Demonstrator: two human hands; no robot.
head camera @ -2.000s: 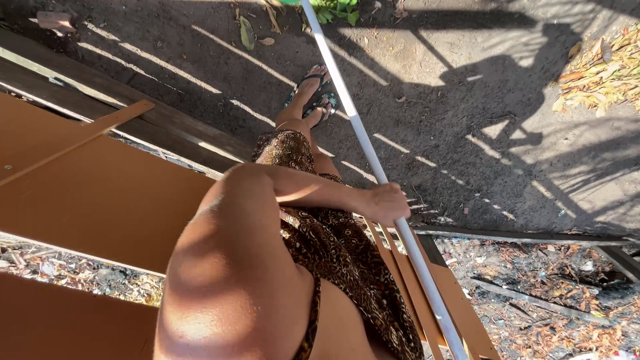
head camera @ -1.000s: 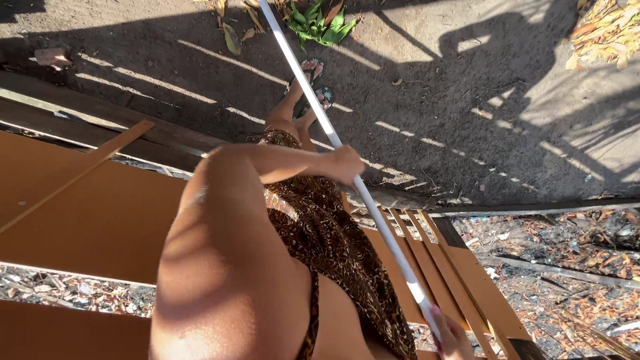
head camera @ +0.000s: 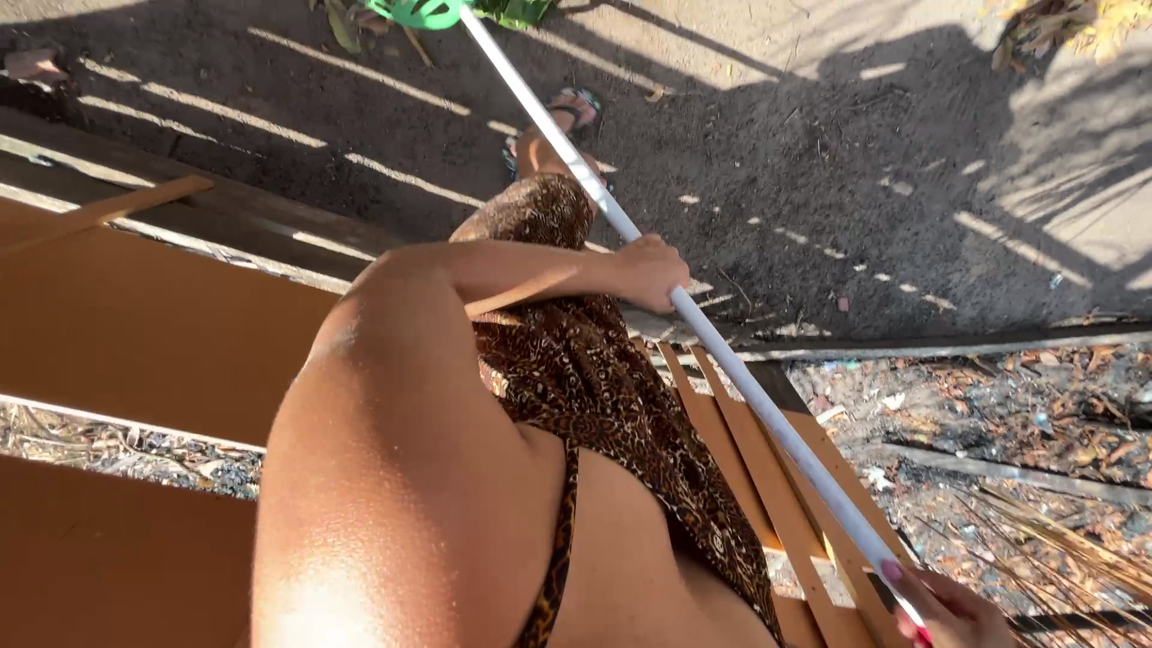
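Note:
A long white pole runs diagonally from the top centre to the lower right. My left hand is closed around its middle, with the arm reaching across a brown patterned garment. Near the pole's lower end, where a bit of red shows, my right hand grips it, partly cut off by the frame. At the upper end is a green slotted plastic head, also cut off, beside green leaves on the dirt.
Feet in sandals stand on shaded dirt ground. Brown boards lie at the left, and brown slats are at the lower right. Dry leaves and debris cover the ground at the right, beyond a long edging. More dry leaves lie at the upper right.
My right hand, not visible two seconds ago, has come into view on the pole's lower part. The green head, out of view one second ago, shows again at the top.

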